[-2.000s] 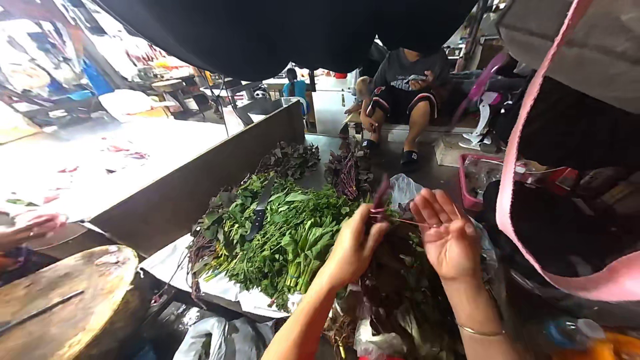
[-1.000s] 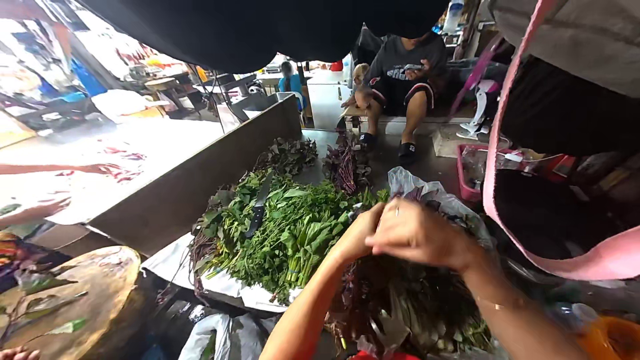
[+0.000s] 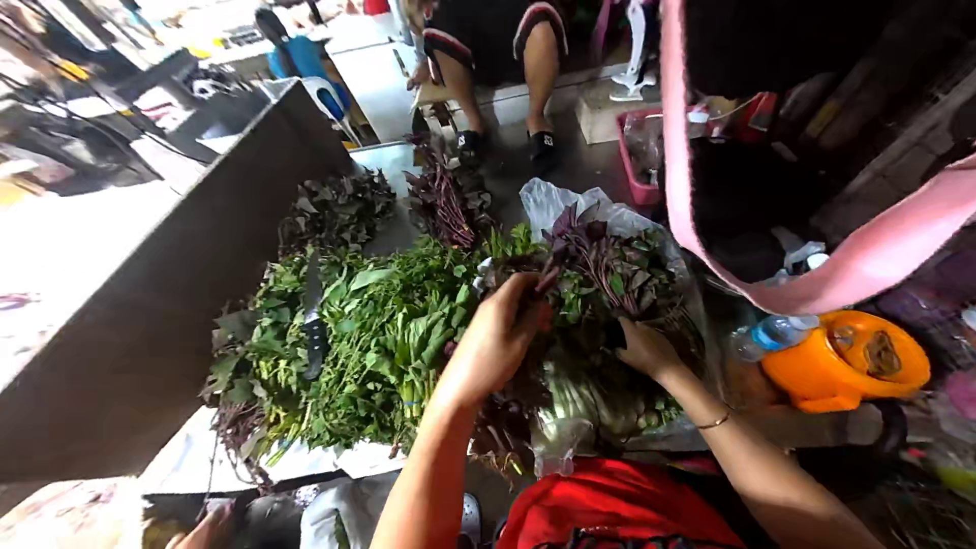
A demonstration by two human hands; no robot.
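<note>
My left hand (image 3: 507,328) is closed around a bunch of purple-stemmed leafy greens, whose stems poke up past its thumb. Lower right of the purple leaves, my right hand (image 3: 644,347) is at the greens in a clear plastic bag (image 3: 553,204), close to a small black object; its fingertips are partly hidden, so its hold is unclear. Left of my hands lies a heap of green leafy vegetables (image 3: 381,335), with a black-handled knife (image 3: 314,335) on top. Bundles of dark purple greens (image 3: 450,202) lie behind the heap.
A grey metal partition (image 3: 206,244) runs along the left. An orange container (image 3: 846,358) and a plastic bottle (image 3: 778,333) stand at the right. A pink strap (image 3: 839,274) hangs in front. Beyond the greens sits a person (image 3: 541,69); another person's hand (image 3: 206,526) shows bottom left.
My hands, together at the bunch one second ago, are now apart; my right hand has moved down to the bagged greens. The view has tilted down.
</note>
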